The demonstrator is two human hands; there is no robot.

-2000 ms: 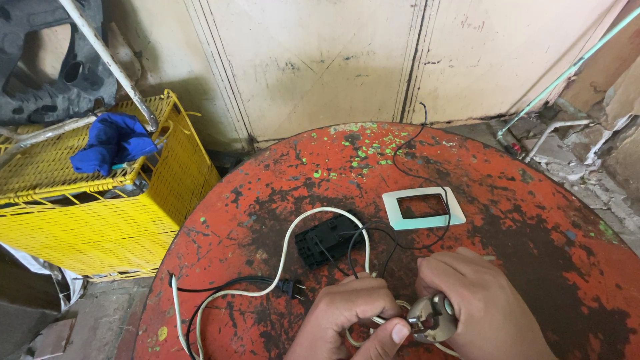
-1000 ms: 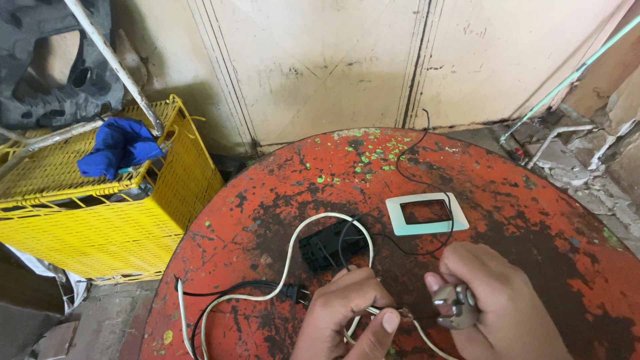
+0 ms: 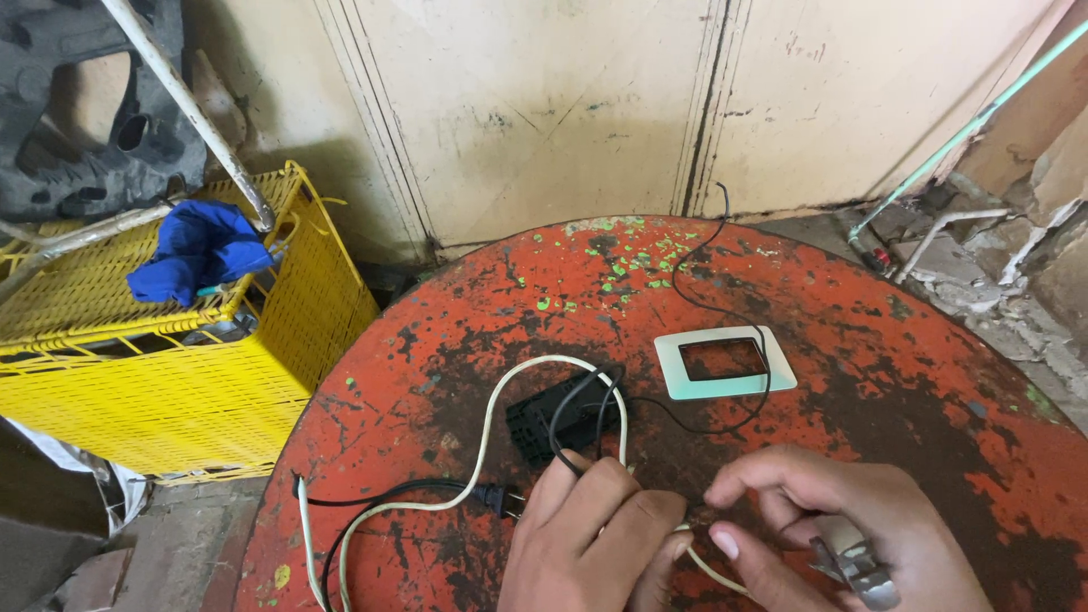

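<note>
Near the table's front, my left hand (image 3: 595, 535) pinches a white cable (image 3: 714, 571) and a black wire (image 3: 559, 425) between thumb and fingers. My right hand (image 3: 841, 527) has metal pliers (image 3: 854, 563) tucked in its palm, while its thumb and forefinger are spread beside the wire ends. A black plastic module (image 3: 544, 416) lies just beyond my left hand, with wire loops over it. A white rectangular faceplate (image 3: 671, 365) with an opening lies farther right, a thin black wire crossing it. The black two-pin plug (image 3: 493, 500) rests left of my left hand.
The round red table (image 3: 408, 374) has worn, chipped paint. A yellow woven basket (image 3: 170, 399) with a blue cloth (image 3: 200, 251) on top stands at left, beside a pale metal tube (image 3: 187, 102). Behind is a cream panel wall (image 3: 544, 110); a green pole (image 3: 960, 136) leans at right.
My right thumb and forefinger have spread apart near the wire ends. The pliers, earlier close to the wires, now sit back in my right palm. My left hand keeps its pinch.
</note>
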